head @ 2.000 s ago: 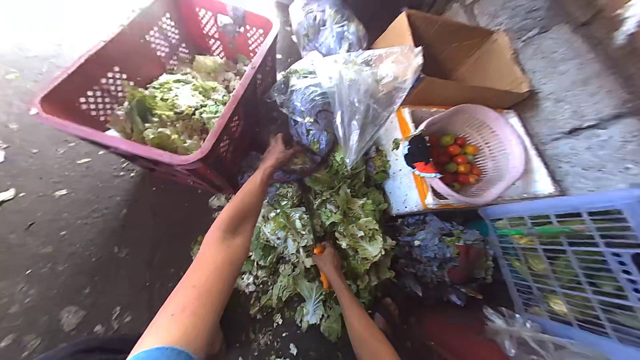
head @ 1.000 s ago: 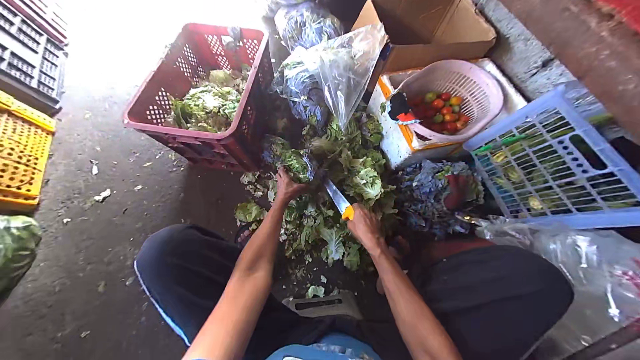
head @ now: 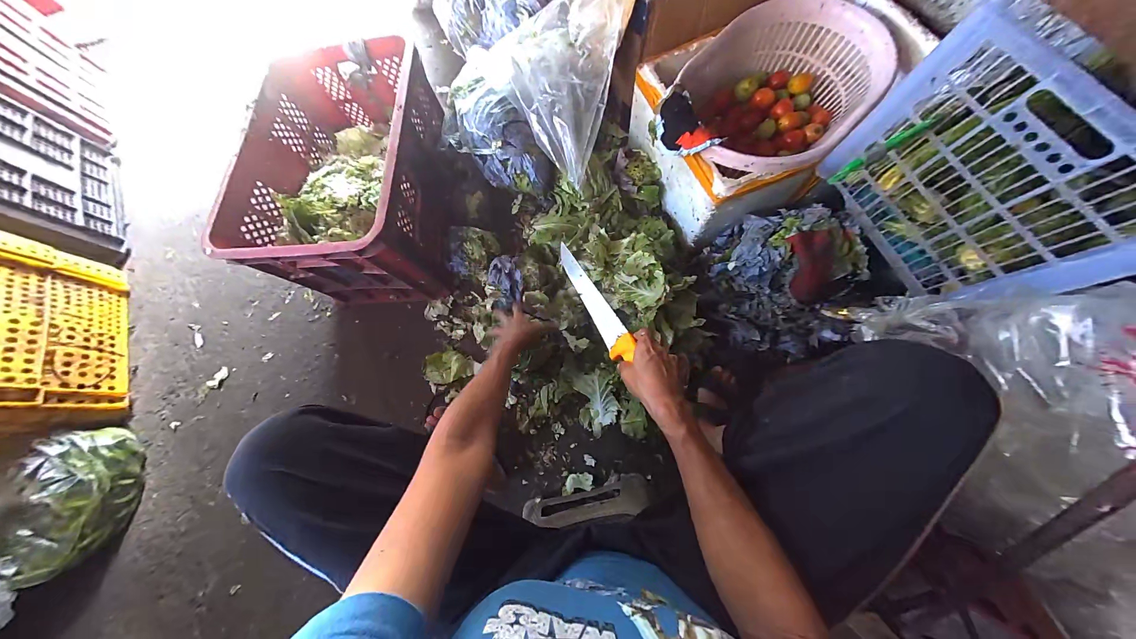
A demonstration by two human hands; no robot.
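Note:
My right hand (head: 654,371) grips the orange handle of a knife (head: 593,297), its long blade pointing up and left over a heap of loose leafy greens (head: 639,266). To the left of the blade, my left hand (head: 516,330) reaches over the heap with its fingers spread, close to a dark purplish leafy piece (head: 505,280). Whether its fingertips touch that piece cannot be told. Behind the heap stand clear plastic bags (head: 568,80), one with purple cabbage-like heads inside. A dark red plastic crate (head: 306,253) with pale green leaves in it is left of the heap.
Right of the heap, a pink basket (head: 852,62) of small tomatoes (head: 781,111) rests on a foam box (head: 670,195). Purplish leaves (head: 754,257) lie beside a tilted blue crate (head: 1003,284) of green vegetables. At far left are a yellow crate (head: 62,328) and a bag of greens (head: 75,497).
The left hand, on a leafy piece near the blade one second ago, now has its fingers spread. The knife blade shows more fully than two seconds ago. The view has shifted.

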